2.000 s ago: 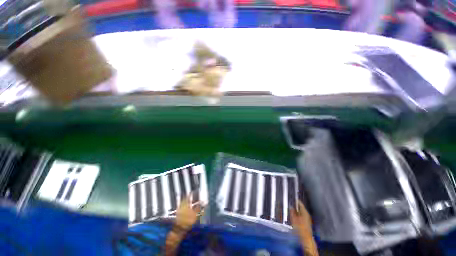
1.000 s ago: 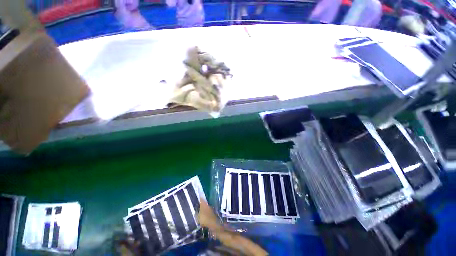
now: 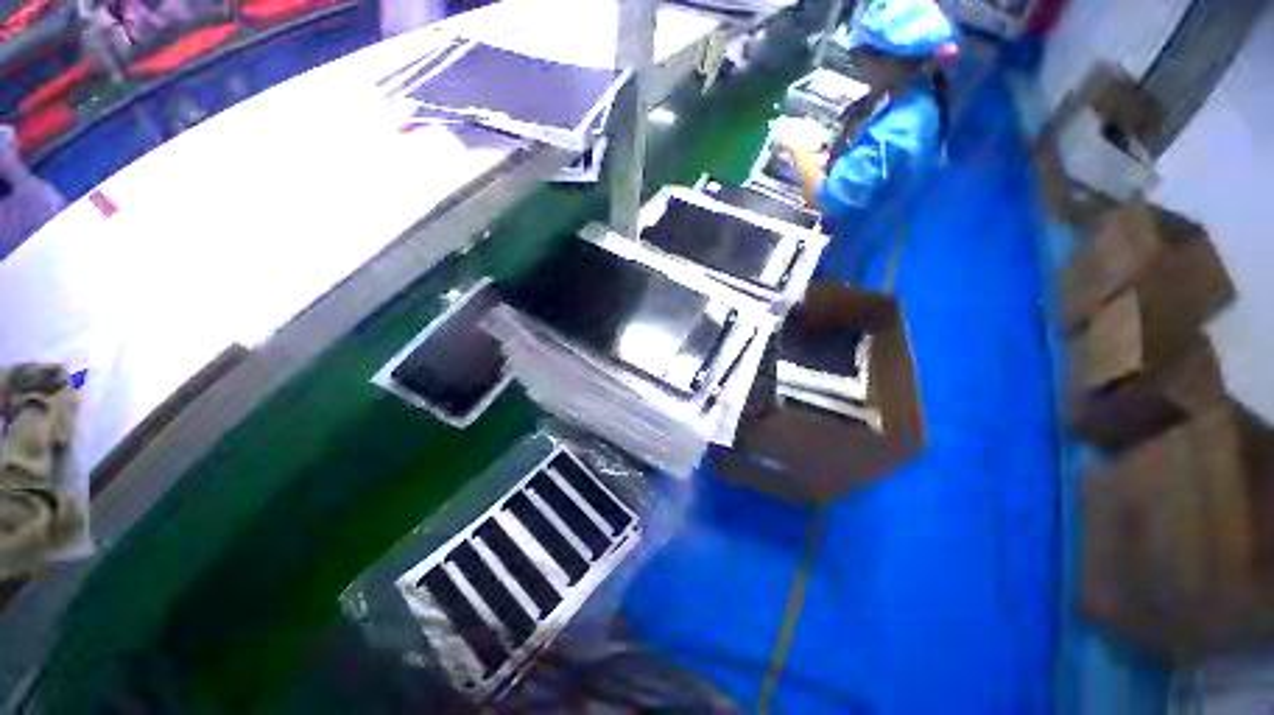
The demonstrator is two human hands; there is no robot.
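A white sheet with several parallel black adhesive strips [image 3: 520,570] lies on a clear plastic bag [image 3: 377,594] near the front of the green bench. Beyond it stands a leaning pile of black panels [image 3: 622,314] with grey-white layers between them. A single black panel [image 3: 454,356] lies on the bench left of the pile. Neither of my hands can be made out. A blurred dark shape shows at the bottom edge below the strip sheet, and I cannot tell what it is.
More panels [image 3: 720,240] lie further along the bench. An open brown box [image 3: 838,461] holding panels stands right of the pile. A person in blue [image 3: 887,147] works beyond. Cardboard boxes [image 3: 1160,517] line the right wall. The white shelf [image 3: 266,210] carries dark sheets [image 3: 517,91] and a beige cloth [image 3: 39,461].
The view has swung to the right, bringing the aisle, boxes and other worker into sight. The left strip sheets, label sheets and my hand have left the picture.
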